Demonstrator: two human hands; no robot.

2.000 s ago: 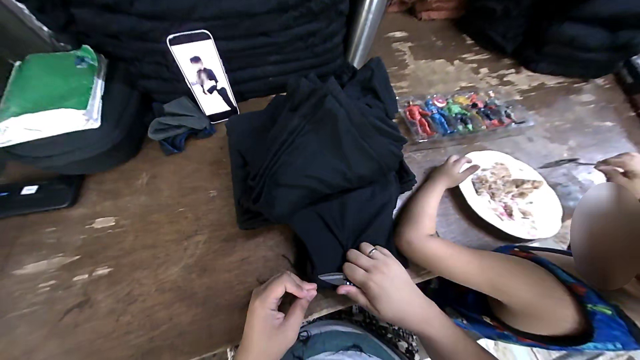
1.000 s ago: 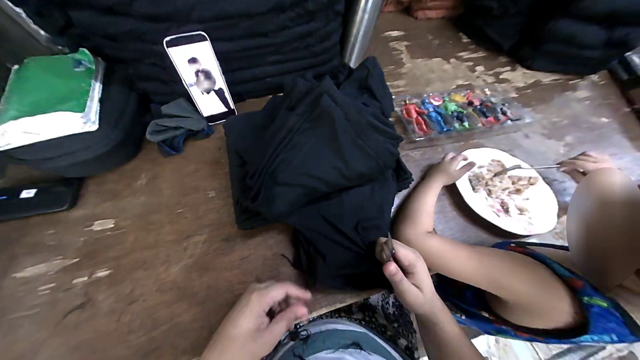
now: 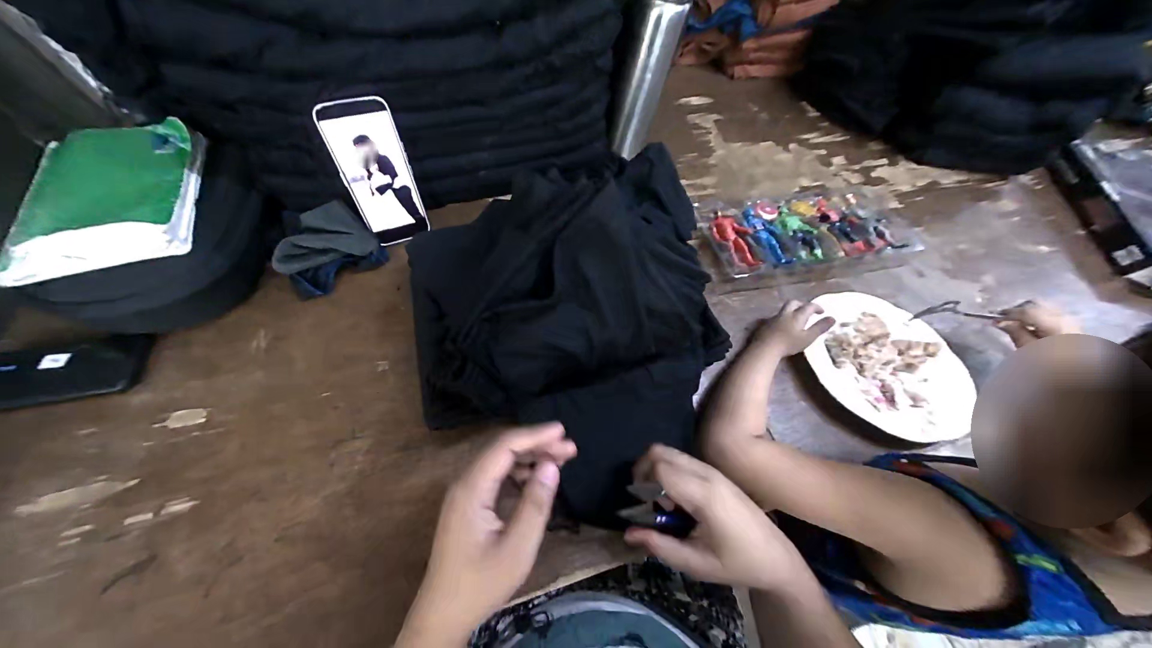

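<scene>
A pile of black cloth garments (image 3: 585,288) lies on the worn wooden table, with one part hanging toward its near edge. Over that near part, my right hand (image 3: 711,517) holds a small pair of thread snips (image 3: 655,517), blades pointing left and partly hidden by the fingers. My left hand (image 3: 504,504) is at the left side of the same cloth, thumb and fingertips close to each other; whether a thread is between them cannot be told.
A person beside me on the right has one hand at a white plate of food (image 3: 936,396) and the other on a fork (image 3: 954,310). Behind are packaged toy figures (image 3: 801,234), a propped phone (image 3: 373,171), a metal post (image 3: 648,76) and stacked black cloth (image 3: 504,81). A green packet (image 3: 108,180) lies left.
My left hand has moved up and right to the cloth since a second ago. The snips now show with their blades pointing left. The other person's fork has moved off the food toward the plate's rim.
</scene>
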